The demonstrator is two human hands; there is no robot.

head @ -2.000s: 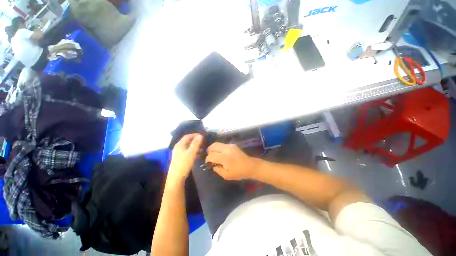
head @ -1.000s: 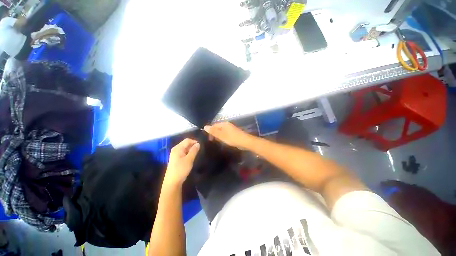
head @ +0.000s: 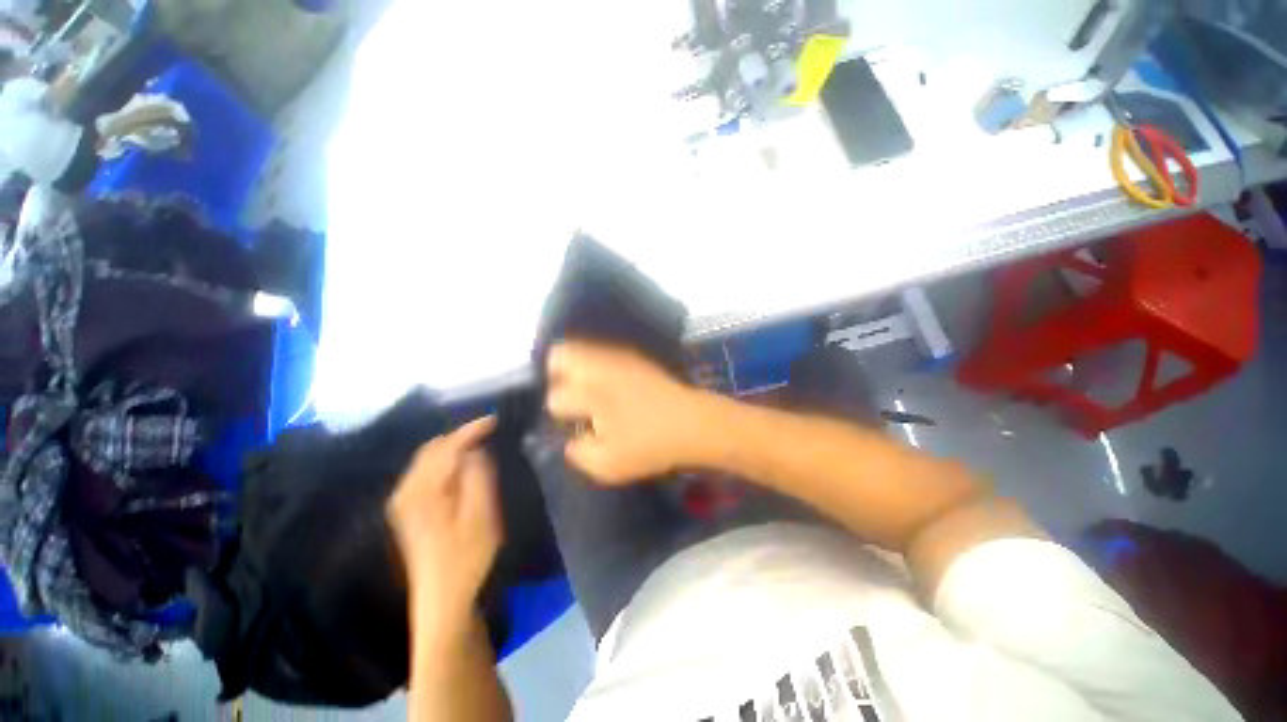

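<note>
A flat black fabric piece [head: 610,294] lies over the front edge of the white table, its far corner on the top. My right hand [head: 618,412] is closed at the near end of this piece; something small and dark shows under its fingers, too blurred to name. My left hand [head: 449,511] is blurred, to the left and lower, in front of the black fabric mass [head: 332,564]. Its index finger reaches toward dark cloth between the hands; whether it grips any is unclear.
The white table [head: 466,169] bears a dark phone-like rectangle [head: 865,113], a yellow tag [head: 814,68] and orange-red scissors [head: 1157,167]. A red stool [head: 1129,317] stands below at right. Plaid and dark garments [head: 134,423] lie at left.
The black piece has come off the table toward me and now hangs over the edge. My right hand has moved slightly down over it; my left hand has moved left and down, away from the right.
</note>
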